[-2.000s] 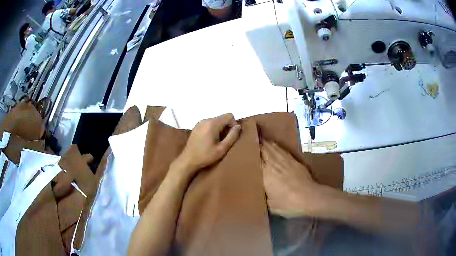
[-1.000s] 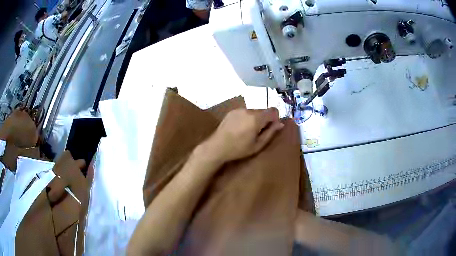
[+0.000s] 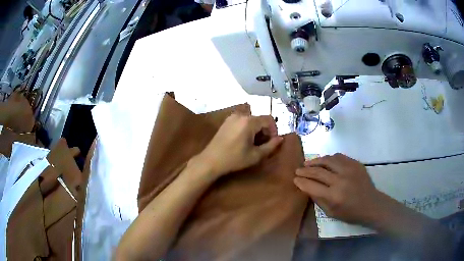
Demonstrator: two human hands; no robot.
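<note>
The brown outer panel (image 3: 244,204) lies folded over the table's front, with its upper right corner just below the presser foot and needle (image 3: 300,114). The white lining (image 3: 114,153) lies along its left side. My left hand (image 3: 241,142) pinches the panel near its top edge, thumb against fingers. My right hand (image 3: 336,186) is at the panel's right edge, with its fingertips on the brown edge; its thumb is hidden. The underside of the panel is hidden.
The white sewing machine head (image 3: 346,46) stands at the right, over the white table (image 3: 178,66). A heap of brown and white pieces (image 3: 38,204) lies at the left, beside a dark board (image 3: 79,127). A printed ruler scale (image 3: 407,204) runs along the front edge.
The panel has been turned and shifted, so its right part no longer spreads over the table's front. My right hand has come from under or behind the panel to its right edge.
</note>
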